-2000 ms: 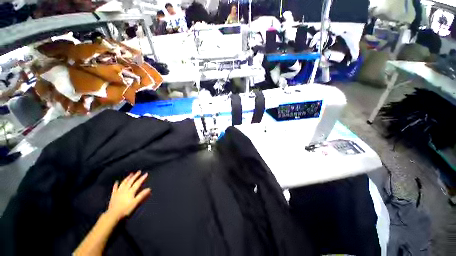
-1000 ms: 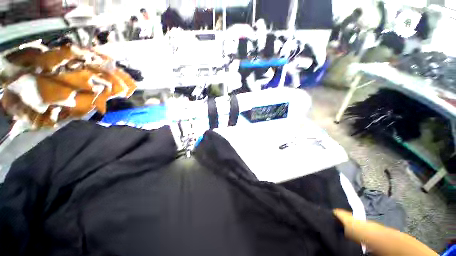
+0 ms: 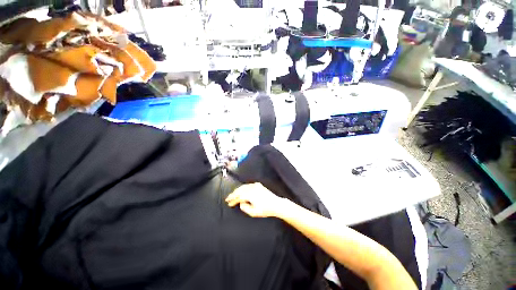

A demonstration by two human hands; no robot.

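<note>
The black garment (image 3: 153, 209) covers the table's left and front and runs under the needle area (image 3: 225, 165) of the white sewing machine (image 3: 362, 107). My right hand (image 3: 254, 199) rests on the garment just in front of the needle area, fingers bent, tips on the cloth by a seam line. Whether it pinches the cloth cannot be told. My left hand is not in view. Two black strips (image 3: 266, 120) hang over the machine head, left of the lit control panel (image 3: 353, 124).
A blue crate (image 3: 158, 110) is behind the machine. Brown pieces with white edges (image 3: 68, 68) are piled at the left. The white machine bed (image 3: 362, 181) extends right. A side table (image 3: 469, 71) stands at the right, with dark strips (image 3: 464, 122) bundled beneath it.
My left hand, seen on the garment two seconds ago, is out of view. My right hand has moved from the garment's right side to near the needle. The camera view has shifted.
</note>
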